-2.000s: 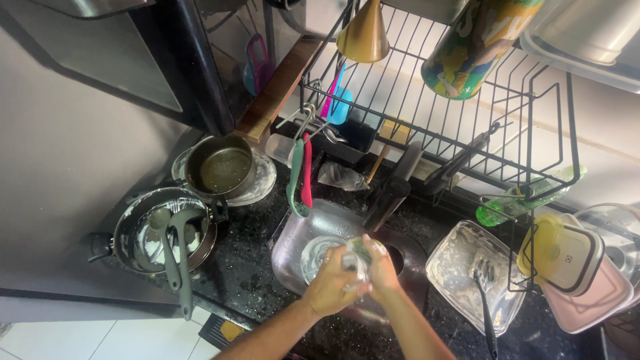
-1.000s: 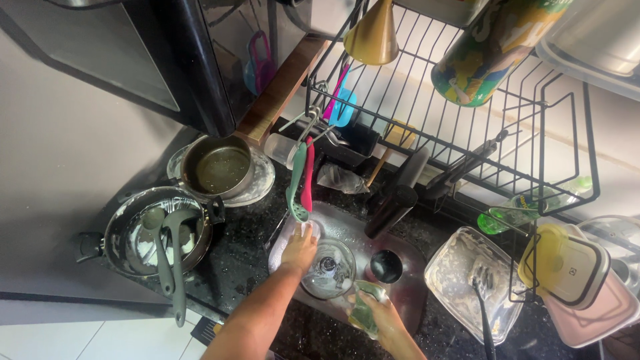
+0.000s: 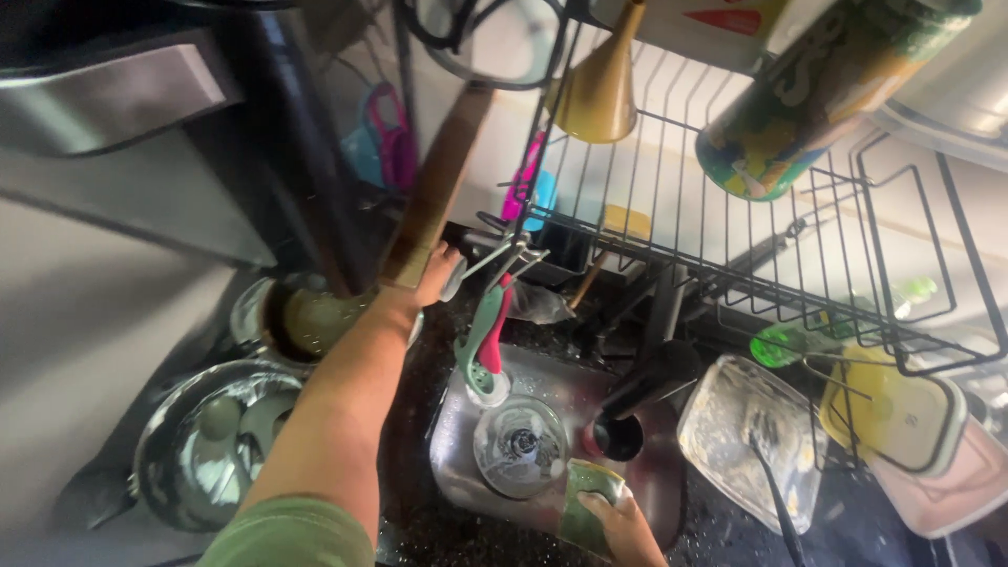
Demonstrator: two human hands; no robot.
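My left hand (image 3: 441, 272) reaches past the sink to the back left of the counter, its fingers on a clear cup or glass (image 3: 453, 279), partly hidden behind a wooden shelf edge. At the sink's front edge, my right hand (image 3: 618, 520) holds a green and yellow sponge (image 3: 592, 504). In the steel sink (image 3: 465, 472) lie a round glass lid (image 3: 521, 446), a small clear item (image 3: 490, 390) and a dark cup (image 3: 618, 437). A green slotted spoon (image 3: 475, 339) and a red utensil (image 3: 493, 335) hang above its back left corner.
Pots (image 3: 315, 323) and a pan with utensils (image 3: 213, 449) stand at left, partly behind my left arm. A black faucet (image 3: 654, 378) juts over the sink. A soiled plastic container (image 3: 748, 441) with a fork and yellow-lidded tub (image 3: 890, 409) stand right. A wire rack (image 3: 685, 260) with a funnel (image 3: 594, 102) hangs above.
My left hand has moved from the sink to the back left of the counter. My right hand remains low at the sink with the sponge. The view has shifted.
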